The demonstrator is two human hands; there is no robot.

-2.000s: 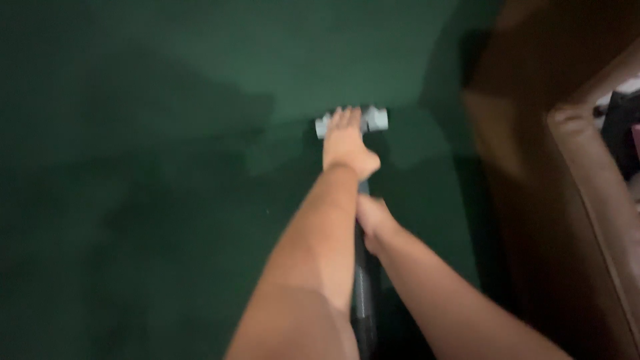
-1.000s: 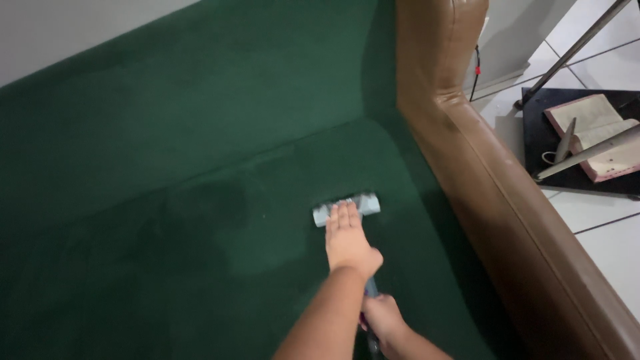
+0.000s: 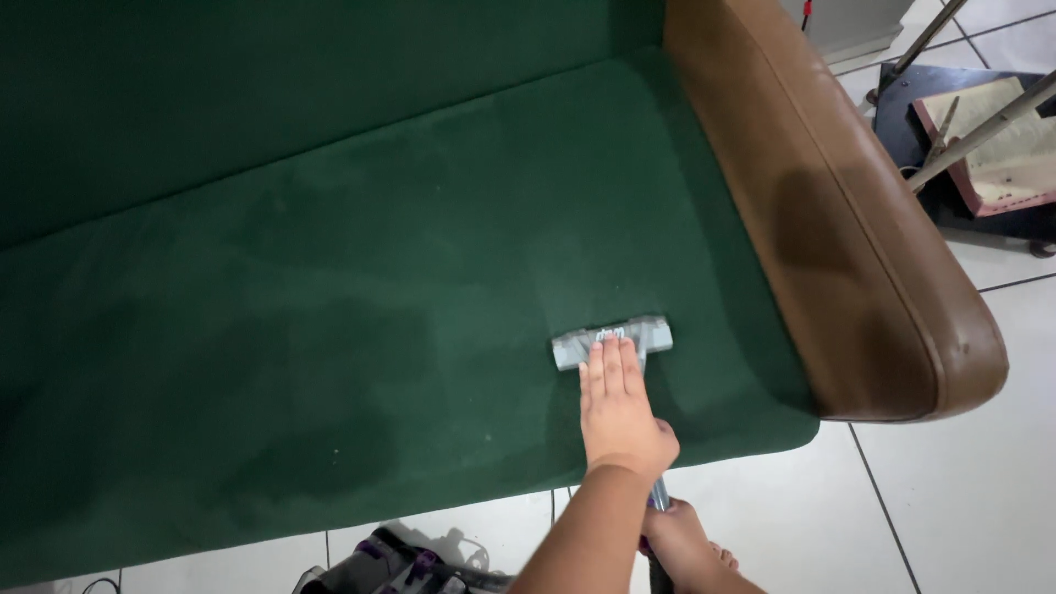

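Observation:
A clear and grey upholstery cleaner nozzle (image 3: 656,334) lies on the green fabric seat (image 3: 462,289) of a sofa, near its front edge. My left hand (image 3: 623,417) presses flat on top of the nozzle, fingers extended over its middle. Behind and below it, my right hand (image 3: 681,532) is wrapped around the grey and purple handle (image 3: 659,495), past the seat's front edge. The handle's upper part is hidden under my left hand and wrist.
A brown leather armrest (image 3: 850,214) bounds the seat at right. On the white tiled floor (image 3: 957,487) beyond stands a dark wheeled platform with an open book (image 3: 1011,165), a tool and metal poles. A grey and purple machine (image 3: 388,565) with a hose is below the sofa's front edge.
The nozzle, with both hands on it, has moved from near the backrest seam to near the seat's front edge. The view has shifted, showing the floor and the machine.

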